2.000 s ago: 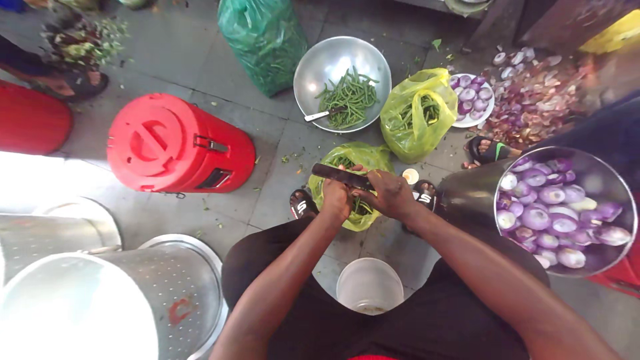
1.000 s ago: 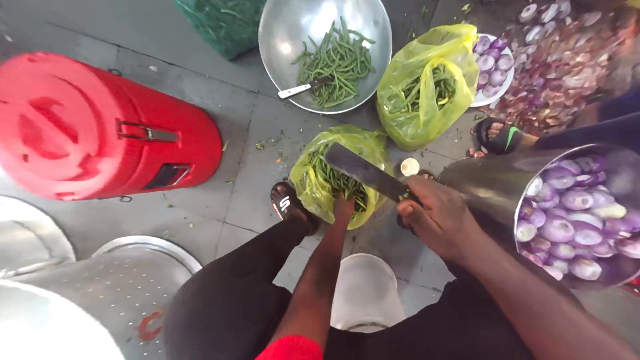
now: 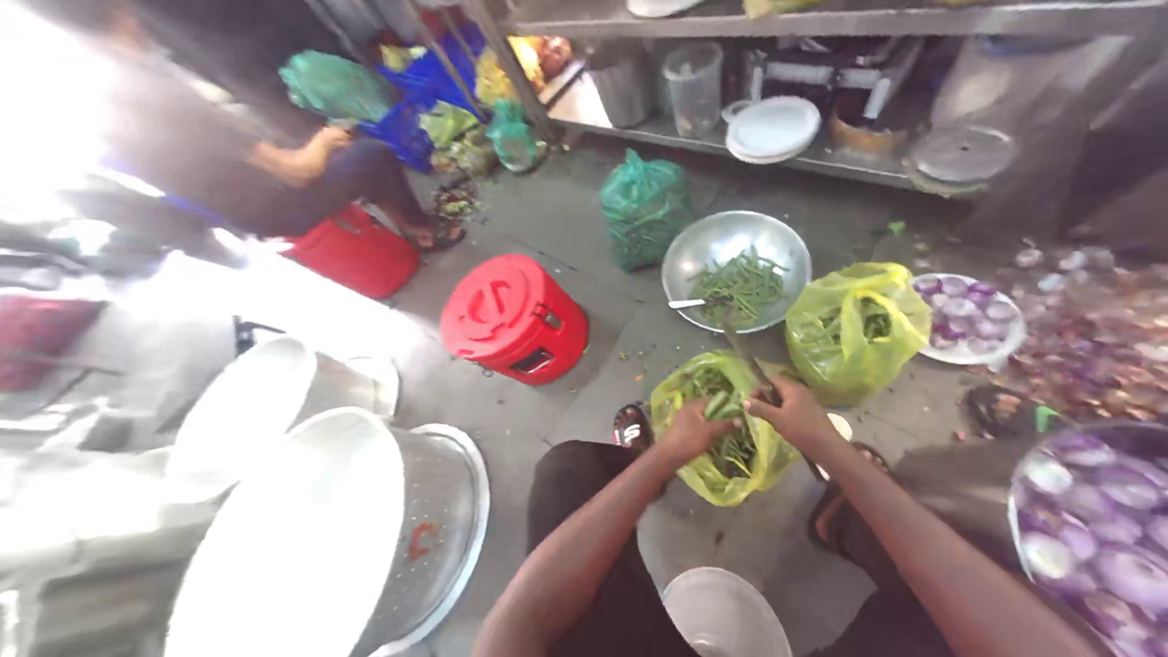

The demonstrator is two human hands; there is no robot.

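My left hand (image 3: 698,429) is over the yellow plastic bag (image 3: 721,497) between my feet, with several green beans (image 3: 719,404) in its fingers. My right hand (image 3: 787,406) grips a knife (image 3: 746,351) by its handle, at the bag's right edge, the blade pointing up and away towards the metal bowl. That metal bowl (image 3: 680,255) holds green beans and a second knife with a white handle (image 3: 686,303). Another yellow bag (image 3: 844,365) of beans stands at the bowl's right. A green bag (image 3: 646,214) stands behind the bowl.
A red lidded container (image 3: 516,319) stands left. Large metal pots (image 3: 447,538) are at lower left, a white bucket (image 3: 725,611) below my hands. Peeled onions fill a plate (image 3: 967,351) and a large pot (image 3: 1015,511) at right, near scattered onion skins (image 3: 1095,338). A seated person (image 3: 246,164) is upper left, beneath shelving's left side.
My left hand has come up from inside the bag with beans in it. The knife in my right hand now points away from me. The view has widened towards the shelves.
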